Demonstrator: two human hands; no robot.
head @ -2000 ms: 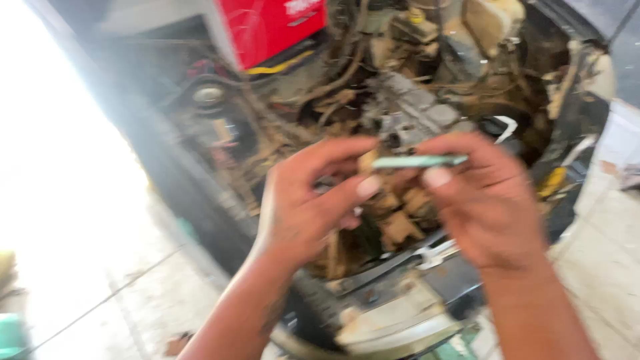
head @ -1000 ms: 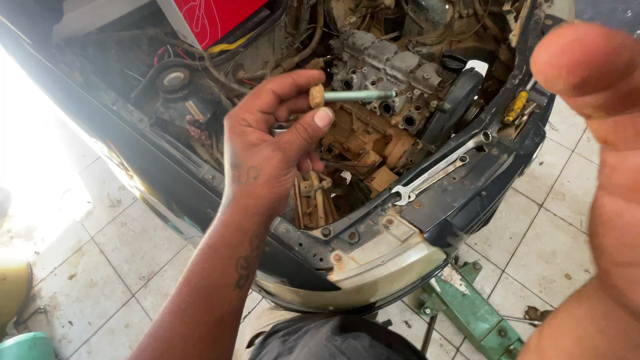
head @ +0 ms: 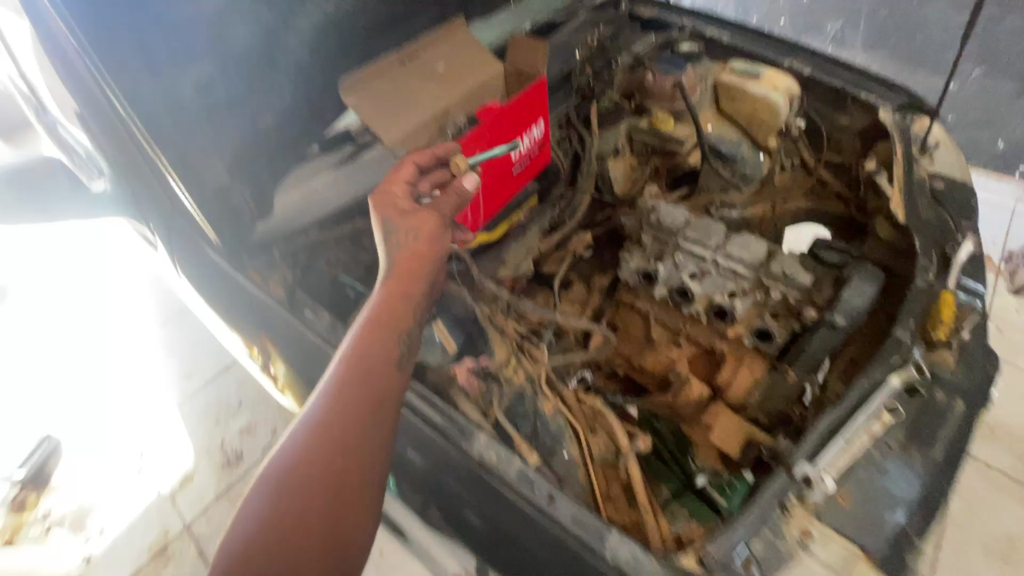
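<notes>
My left hand [head: 428, 196] grips a small greenish metal bolt or stud [head: 492, 154] with a brownish, rusty-looking end [head: 459, 165] between thumb and fingers. The greenish shaft points right, in front of a red cardboard box [head: 512, 160] with its flaps up. Another small metal piece shows at the fingers, blurred. My right hand is out of the frame. Right of the box lies an exposed engine cylinder head [head: 712, 256] with round ports along its near side.
Hoses and wires [head: 560, 320] run beside the engine. Wrenches [head: 864, 424] lie on the front panel, with a yellow-handled tool [head: 942, 316] farther back. A yellowed plastic reservoir [head: 756, 100] stands at the bay's rear. The car's dark fender edge [head: 496, 464] borders the bay.
Two seconds ago both hands were at the greenish piece. My right hand has since left the view, while my left still holds it, now before the red box. The view has swung left and up.
</notes>
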